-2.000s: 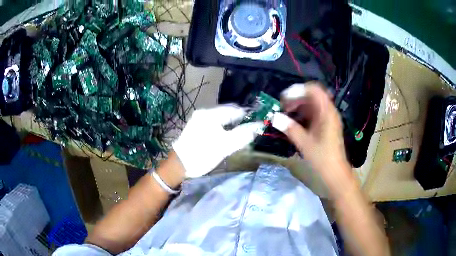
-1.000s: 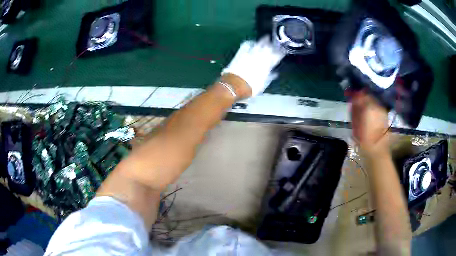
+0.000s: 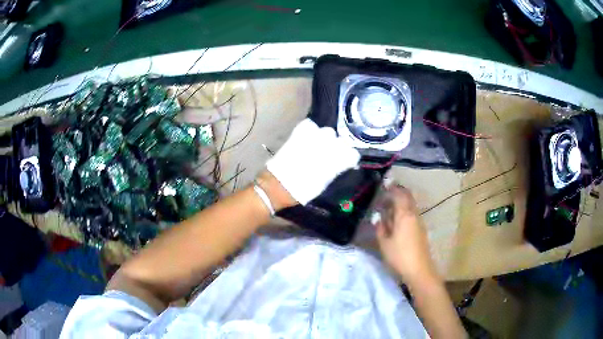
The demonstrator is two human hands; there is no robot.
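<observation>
The black front housing (image 3: 440, 112) lies across the bench in front of me, with its round silver speaker driver (image 3: 377, 111) facing up and red wires on it. The black rear housing (image 3: 324, 215) lies below it, tilted and partly overlapped, with a small green part (image 3: 346, 206) on a red wire. My left hand (image 3: 308, 161), in a white glove, grips the near-left edge of the front housing; its fingertips are partly hidden. My right hand (image 3: 399, 222), with white finger cots, is blurred, right of the rear housing; whether it holds a wire is unclear.
A board pile (image 3: 125, 162) with dark wires covers the bench's left part. A small loose PCB (image 3: 500, 215) lies at right, beside another speaker housing (image 3: 539, 198). One more housing (image 3: 32, 149) stands far left. The green conveyor belt (image 3: 397, 30) carries more units behind a pale rail.
The front housing has come from the belt onto the bench. Both hands have drawn back towards me. The rear housing has shifted left and turned. A unit now lies at the belt's right.
</observation>
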